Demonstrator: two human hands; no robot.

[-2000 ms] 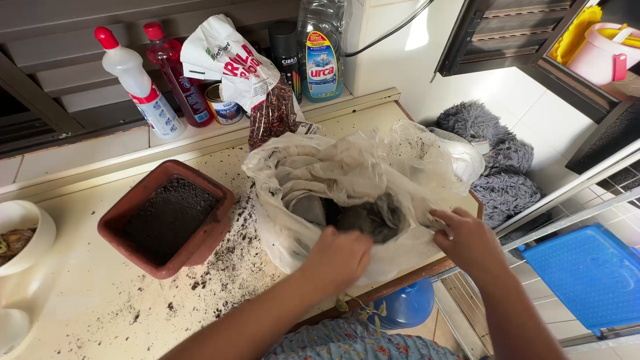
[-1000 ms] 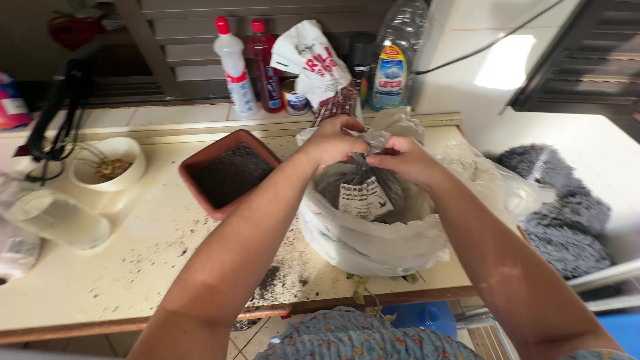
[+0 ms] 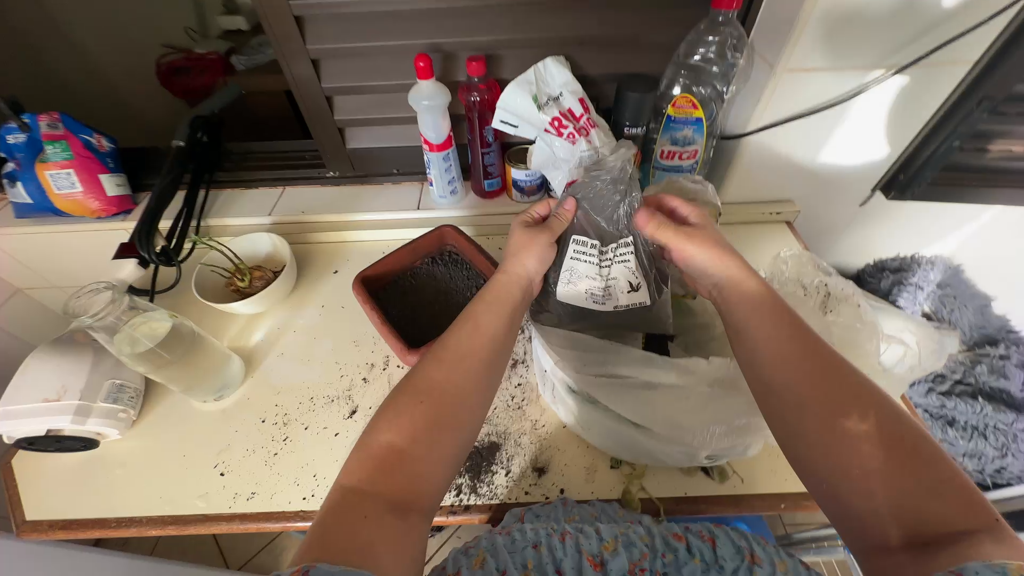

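Between my hands, a clear plastic bag of dark material (image 3: pixel 604 276) with a white printed label is held upright above a white plastic carrier bag (image 3: pixel 648 400). My left hand (image 3: pixel 540 240) pinches its upper left side between thumb and fingers. My right hand (image 3: pixel 684 240) is at the upper right side, fingers curled; its exact hold on the plastic is unclear. To the left of the bags sits a square terracotta-coloured planter (image 3: pixel 428 292) with dark soil inside. Scattered soil (image 3: pixel 480 468) lies on the cream countertop (image 3: pixel 288 416).
Bottles, including a white one (image 3: pixel 436 132) and a large clear one (image 3: pixel 692 104), stand along the back ledge near a can (image 3: pixel 526 174). At left are a white bowl with a bulb plant (image 3: pixel 244 274) and a glass bottle of cloudy liquid (image 3: pixel 168 352). Crumpled plastic (image 3: pixel 864 320) lies right.
The labelled bag, down inside the white carrier bag one second ago, is now raised above it. My hands have moved apart to its two sides. The view has shifted left since the first frame.
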